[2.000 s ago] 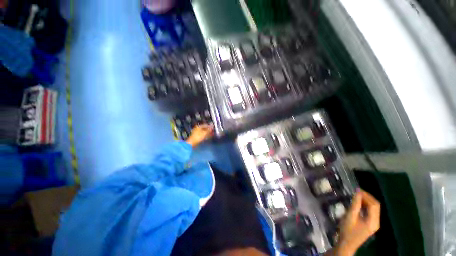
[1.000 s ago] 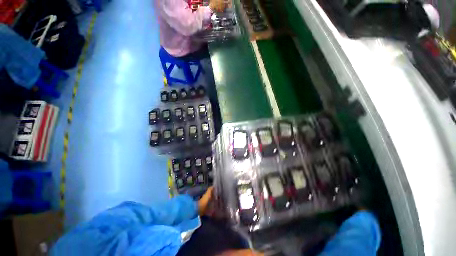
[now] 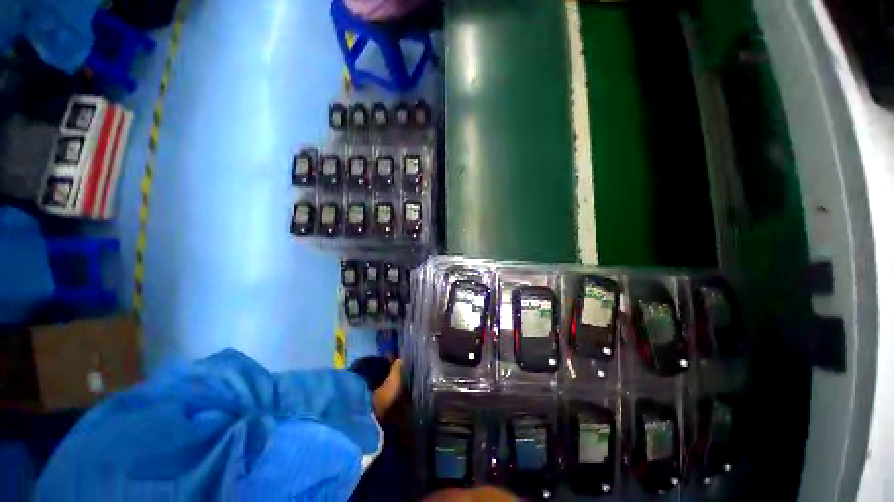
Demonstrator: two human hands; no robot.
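A stack of clear blister trays lies at the lower right. Its top tray holds two rows of black units with red side accents, such as one unit with a pale, green-printed label. My left hand is small and dark at the stack's left edge. Its fingers are mostly hidden, so its grip cannot be told. My right hand is not in view. A blurred patch of skin at the bottom edge is unclear.
Lower stacks of filled trays stand to the left by the blue floor. A green bench with a pale strip lies ahead. A white curved edge runs along the right. A blue stool and a cardboard box also show.
The separate tray held at the lower right two seconds ago no longer shows as separate; one tray tops the stack. My right hand and sleeve have left view. The view has turned and straightened.
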